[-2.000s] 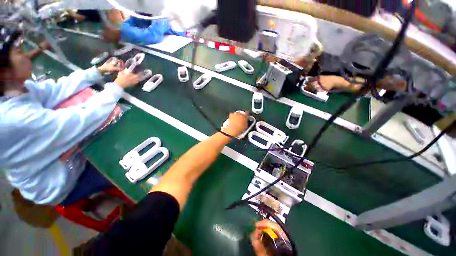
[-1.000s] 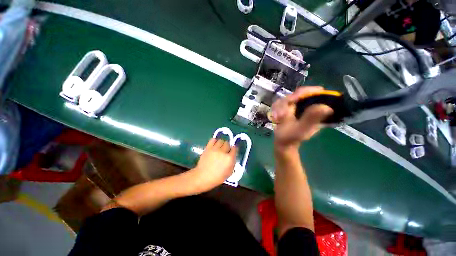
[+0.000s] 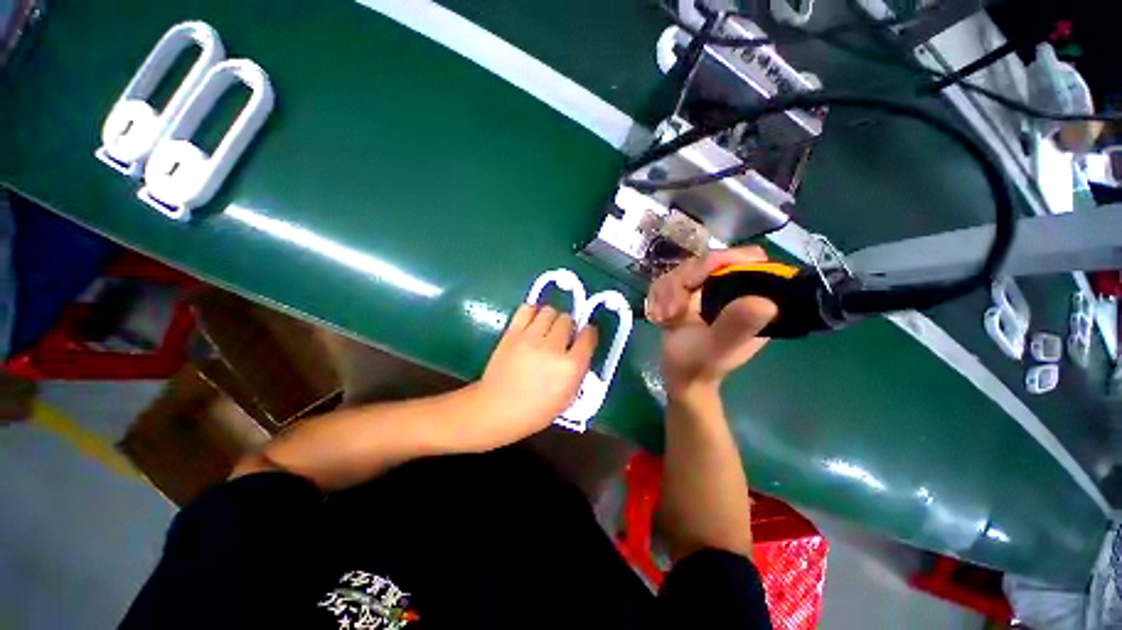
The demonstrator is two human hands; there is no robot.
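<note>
My left hand [image 3: 537, 369] lies over two white plastic housings [image 3: 612, 336] side by side at the green bench edge and holds them down; it hides part of them. My right hand [image 3: 714, 314] grips the electric screwdriver [image 3: 769, 299], black with a yellow-orange band, tilted towards the front of the screw feeder [image 3: 726, 166]. The screwdriver's tip is hidden or too small to tell. The feeder is a silver-grey metal box with a dark interior. A black cable [image 3: 1006, 197] loops from the screwdriver's rear over the feeder.
Another pair of white housings [image 3: 201, 145] lies at the left on the green bench. A white strip [image 3: 529, 71] runs along the bench. More white housings [image 3: 1006, 320] lie beyond it at the right. A grey metal post [image 3: 972, 252] stands at the right. A red stool [image 3: 787, 560] and cardboard boxes are below.
Since two seconds ago, my left hand has come back from the belt to the bench edge with the two housings. In the last second, my right hand with the screwdriver has shifted slightly lower.
</note>
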